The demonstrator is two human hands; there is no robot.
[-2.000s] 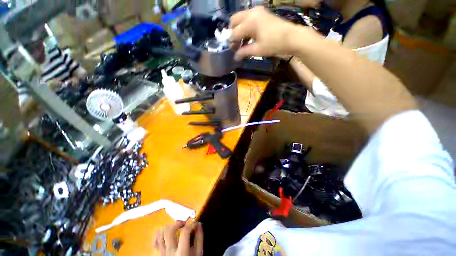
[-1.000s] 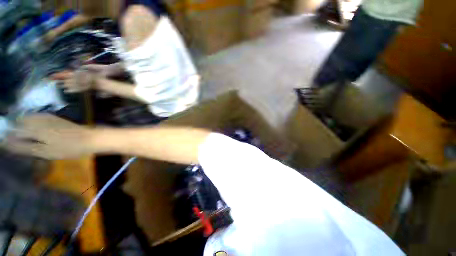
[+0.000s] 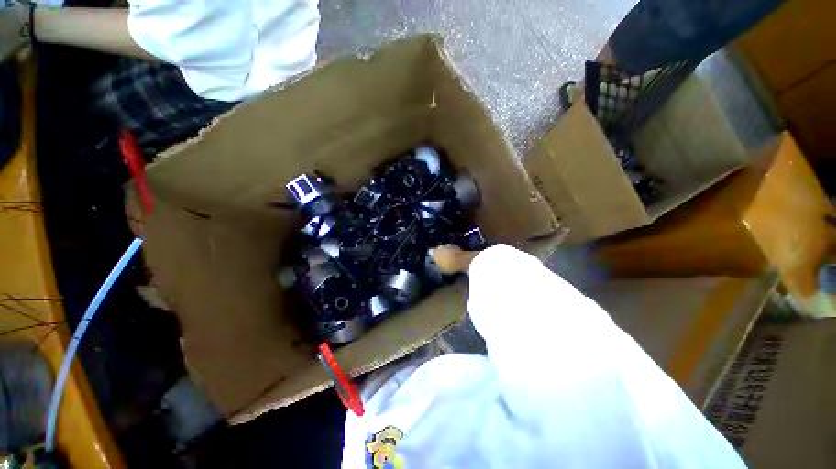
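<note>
An open brown cardboard carton point(image 3: 211, 311) stands beside my lap. A heap of black and silver camera head units point(image 3: 394, 215) lies on its bottom. My right hand point(image 3: 449, 260) reaches into the carton at the heap's right side, next to a silver-sided unit. My sleeve and the unit partly hide the fingers, so I cannot tell whether they grip it. My left hand is not in view. Bright red plastic pieces sit on the carton's near rim point(image 3: 341, 379) and left rim point(image 3: 136, 170).
The orange bench edge point(image 3: 87, 417) runs down the left, with a bluish-white glue stick point(image 3: 78, 334) standing out past it. Another person's arm point(image 3: 87, 32) is at upper left. A second carton point(image 3: 587, 174) stands at right, beside a person's dark-clothed leg point(image 3: 683, 32).
The view has swung right and down, from the bench to the carton. My right hand has left the grey housing on the bench and is now down inside the carton.
</note>
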